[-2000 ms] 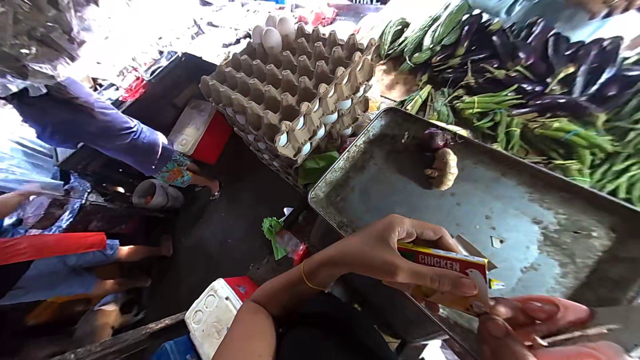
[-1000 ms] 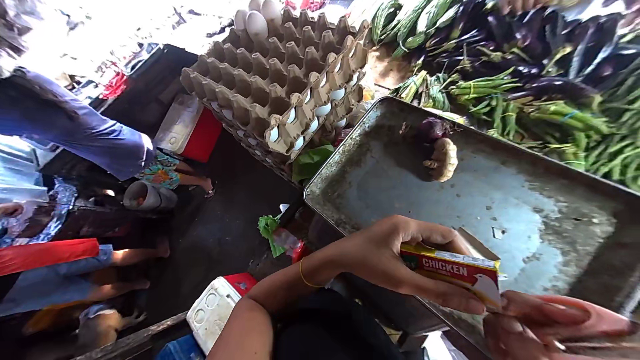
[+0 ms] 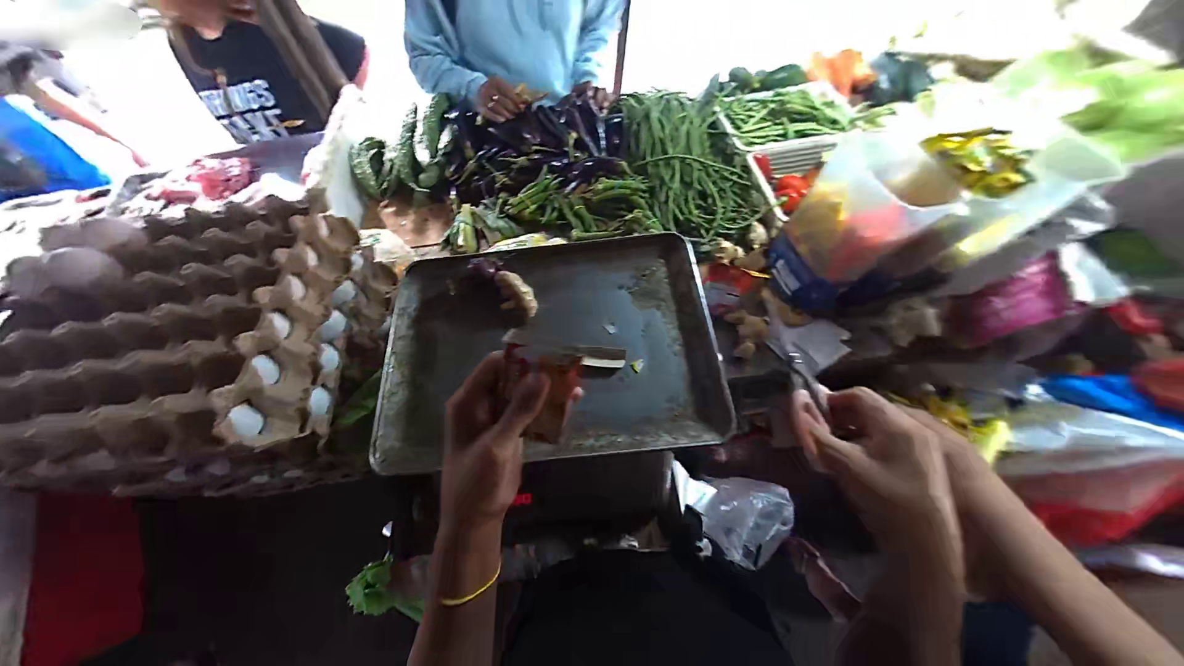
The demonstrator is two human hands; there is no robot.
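Note:
My left hand (image 3: 486,430), with a yellow band at its wrist, holds a small cardboard box (image 3: 553,393) upright over the near part of a worn metal tray (image 3: 573,444). The box's top flap (image 3: 603,357) stands out to the right. Right of the tray, my right hand (image 3: 865,435) is closed on a slim metal tool (image 3: 801,368), too blurred to name surely. A piece of ginger root (image 3: 516,294) and a dark red onion (image 3: 483,268) lie in the tray's back left part. A second forearm shows beside my right wrist; whose it is, I cannot tell.
Stacked egg trays (image 3: 185,342) with eggs stand left. Behind the tray lie eggplants (image 3: 573,139) and long green beans (image 3: 689,180); a person in light blue (image 3: 518,46) reaches over them. Plastic bags (image 3: 925,194) crowd the right. A lit scale (image 3: 592,499) sits under the tray.
My right hand, close beside the box before, is now apart from it to the right. The box has turned, so its printed front no longer faces me. The view has swung strongly.

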